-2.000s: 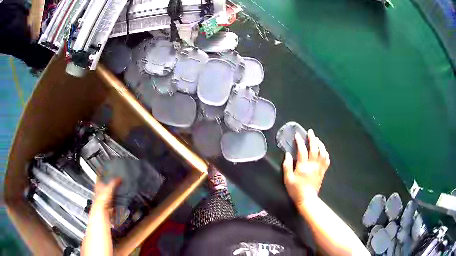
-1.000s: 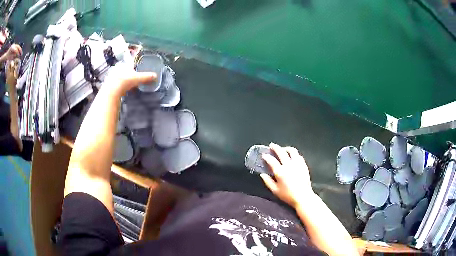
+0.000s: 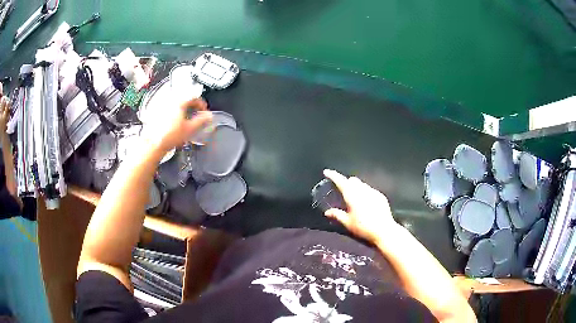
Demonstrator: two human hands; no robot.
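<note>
Grey end caps [image 3: 221, 194] lie in a loose pile on the dark strip at left. My left hand [image 3: 180, 126] is over this pile, its fingers curled and blurred at the caps' edge; whether it grips one cannot be told. One cap [image 3: 216, 70] lies at the pile's far edge with its ribbed inner face up. My right hand [image 3: 363, 207] holds a single end cap [image 3: 326, 196] low at the strip's middle, its fingers over the cap's right side and partly hiding it.
Silver housings [image 3: 39, 135] with black cords are heaped at left. A carton [image 3: 58, 252] with housings inside stands at lower left. More end caps [image 3: 477, 216] and housings [image 3: 559, 227] lie at right. A pale rail [image 3: 543, 131] crosses at right. Another person's hand [image 3: 4, 113] shows at the left edge.
My left hand came out of the carton to the cap pile, then shifted slightly nearer me. A cap now shows ribbed side up beyond it. My right hand still has its cap.
</note>
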